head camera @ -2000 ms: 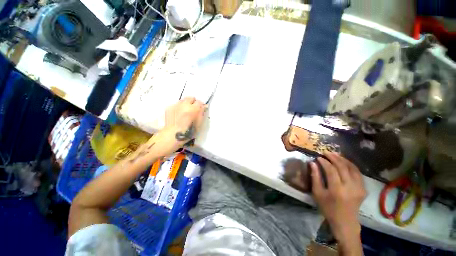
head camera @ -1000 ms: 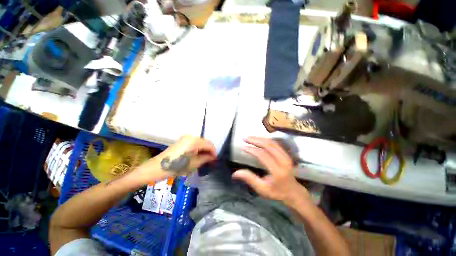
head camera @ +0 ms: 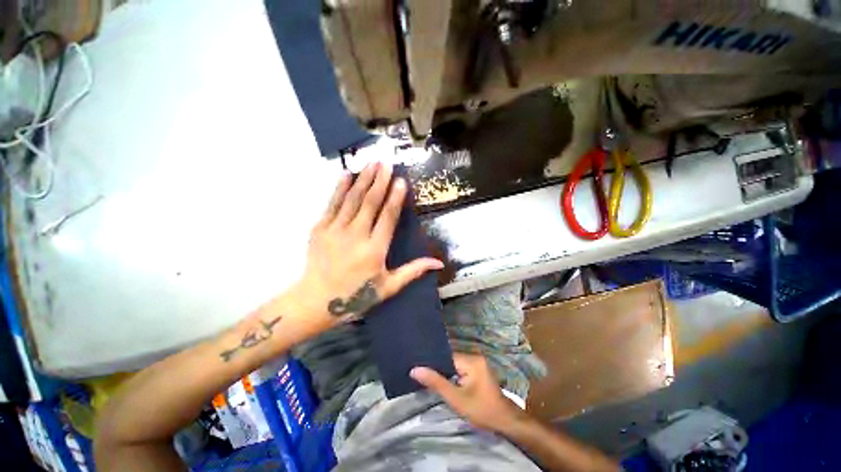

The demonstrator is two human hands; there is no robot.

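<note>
A dark navy fabric strip [head camera: 410,318] runs from near the presser foot over the table's front edge to my lap. My left hand [head camera: 361,230] lies spread on it, fingertips close to the needle area. My right hand [head camera: 468,392] holds the strip's lower end between thumb and fingers. A second dark strip [head camera: 309,78] lies behind the needle area, left of the cream sewing machine [head camera: 590,41]. Whether the two strips touch is hidden by the machine head and my fingers.
Scissors with red and yellow loops [head camera: 609,195] lie on the white table [head camera: 175,184] to the right. White cords [head camera: 41,120] lie at the far left. A blue basket [head camera: 290,415] stands below left, a brown stool [head camera: 599,350] below right, another blue basket [head camera: 811,267] at the right.
The view has turned toward the machine. Both hands have moved from the pale cloth and table edge to a dark strip, now laid between the needle area and my lap.
</note>
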